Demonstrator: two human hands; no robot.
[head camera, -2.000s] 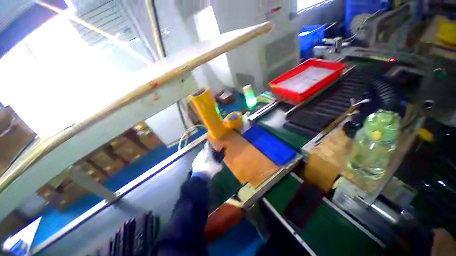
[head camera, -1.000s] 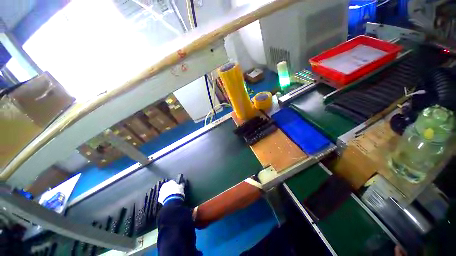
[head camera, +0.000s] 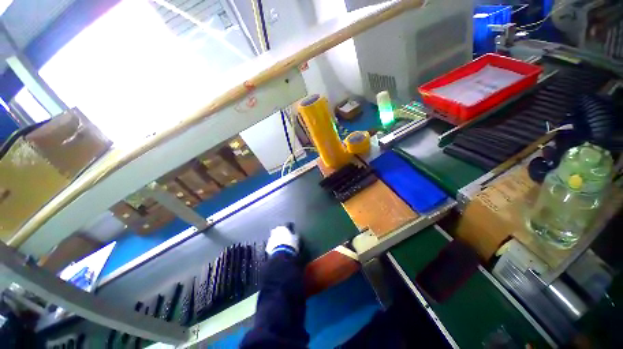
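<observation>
My left hand (head camera: 283, 240), in a white glove, is over the dark-green supply conveyor (head camera: 311, 208). A small dark part of a remote control (head camera: 292, 226) shows at its fingertips; the rest is hidden by the glove. Black remote controls (head camera: 229, 276) lie in a close row on the belt to the left of the hand, more widely spaced farther left. Several more remotes (head camera: 350, 181) lie piled on the brown side board (head camera: 382, 211). My right hand is not visible.
A blue mat (head camera: 410, 181), yellow rolls (head camera: 321, 131) and a red tray (head camera: 447, 103) stand beyond. A bottle (head camera: 570, 198) is on a brown block at right. A dark piece (head camera: 447, 271) lies on the lower green belt. A wooden-edged shelf (head camera: 225, 99) hangs over the supply conveyor.
Over two seconds, my left hand went from the side board to the remote row, then right along the belt. A pile now lies on the board. The row has shifted right since one second ago.
</observation>
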